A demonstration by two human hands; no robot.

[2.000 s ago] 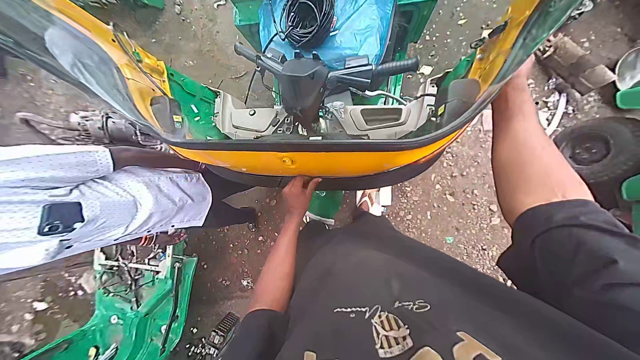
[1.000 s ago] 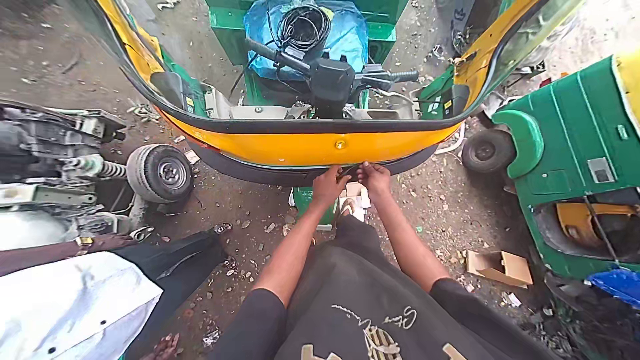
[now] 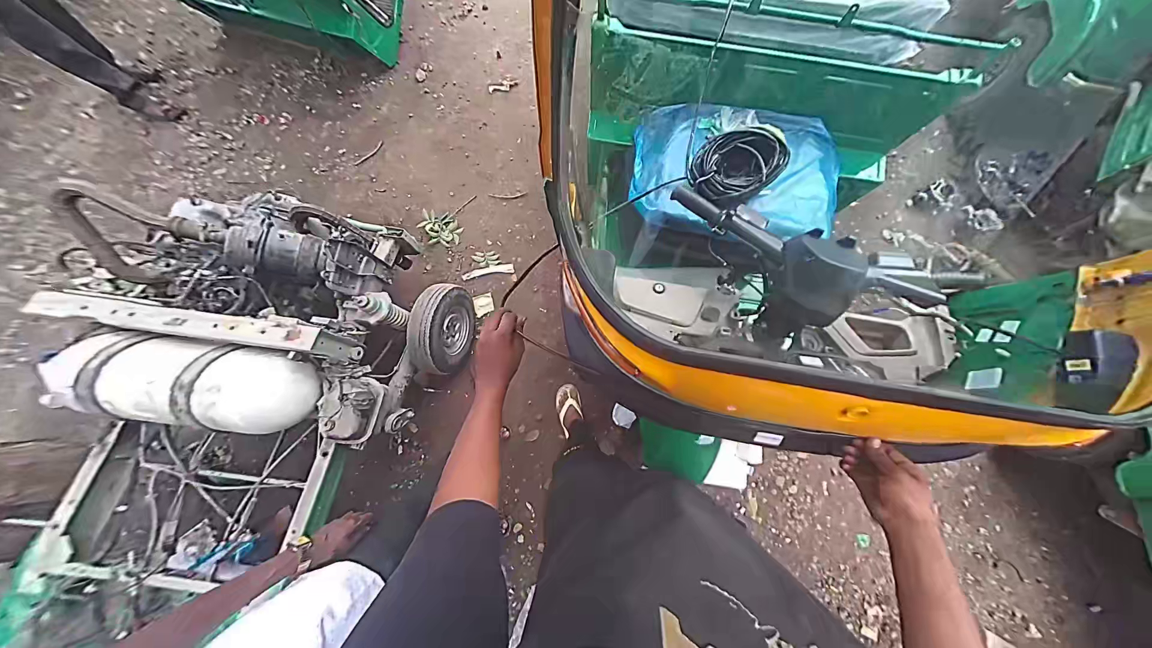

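Note:
My left hand (image 3: 499, 349) is closed around a thin dark cord (image 3: 531, 272), to the left of the yellow front body (image 3: 747, 387) of an auto rickshaw. The cord rises toward the windshield's side edge, and a length also runs from the hand toward the dark lower edge. My right hand (image 3: 886, 477) touches the lower rim of the yellow front panel with its fingertips; it holds nothing that shows. Behind the windshield are the black handlebar (image 3: 814, 274) and a coil of black cable (image 3: 740, 165) on blue plastic sheeting (image 3: 810, 202).
At left lie an engine assembly (image 3: 270, 252), a small wheel (image 3: 441, 329) and a white cylinder (image 3: 202, 382) on a metal frame. A co-worker's hand (image 3: 337, 538) is near that frame at lower left. Another person's legs (image 3: 81, 54) show at upper left.
My hands were together at the front panel's lower edge one second ago; now they are wide apart, the left one out at the side with the cord. The view has shifted left.

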